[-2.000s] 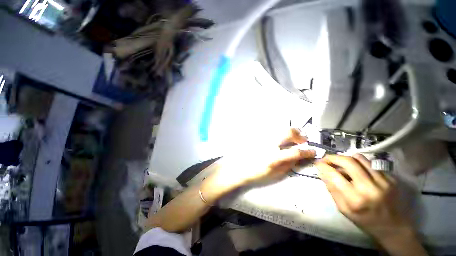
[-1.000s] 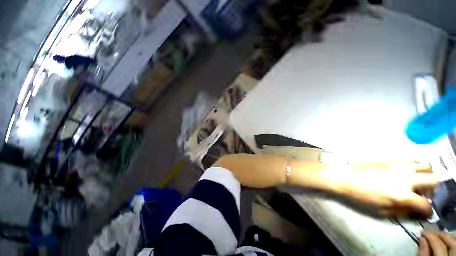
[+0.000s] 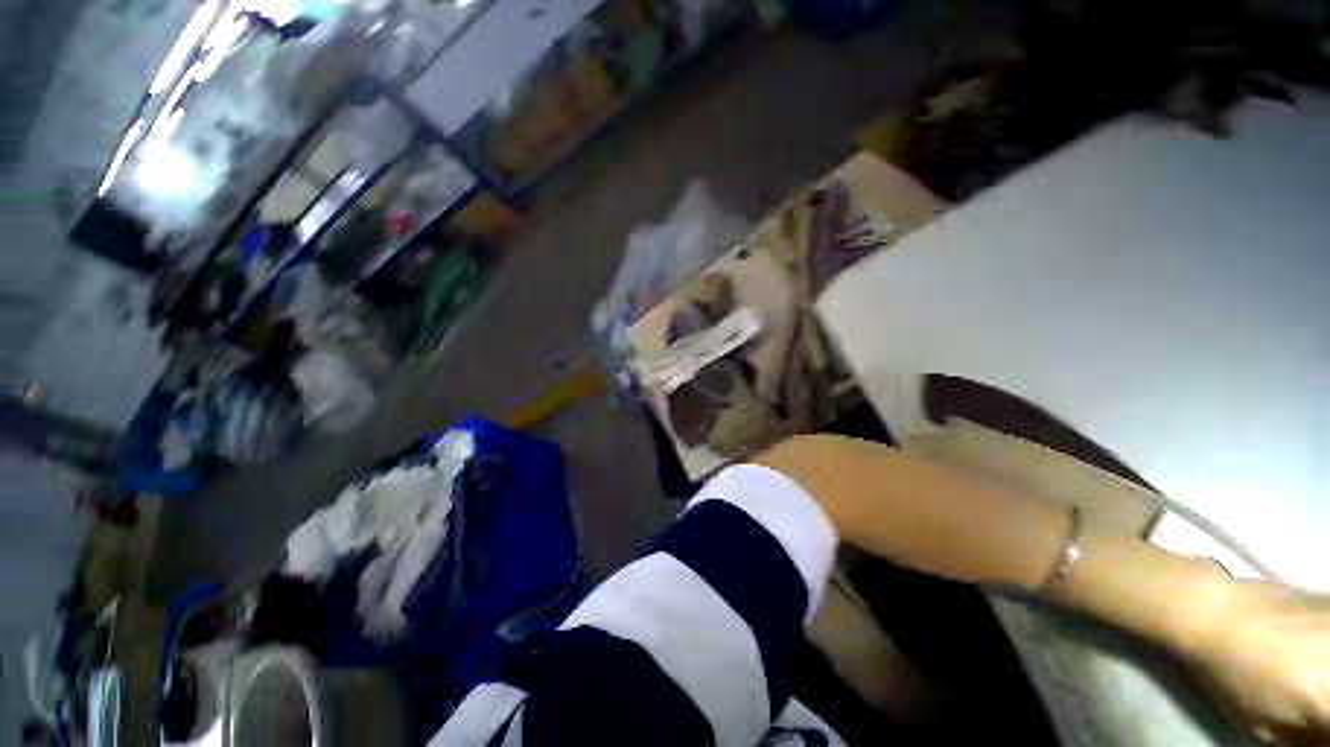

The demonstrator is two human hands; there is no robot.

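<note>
My left hand [image 3: 1284, 660] is at the right edge, blurred and partly cut off, so its fingers and anything in them cannot be made out. My left forearm lies over the front edge of the white machine table [image 3: 1079, 277]. A curved fabric band [image 3: 1028, 419], dark along its upper edge, lies on the table just beyond the forearm. A small white strip [image 3: 1193, 540] shows near the wrist, partly hidden. My right hand is out of the picture.
An open carton [image 3: 875, 193] with brown cut pieces stands at the table's left end. A blue bag [image 3: 528, 504] holding white material is on the floor. Shelves with goods stand at the upper left. Dark bundled pieces lie beyond the table's far edge.
The view has swung left. The lamp head and my right hand have left the picture, and my left hand now reaches its right edge. More of the carton and floor shows.
</note>
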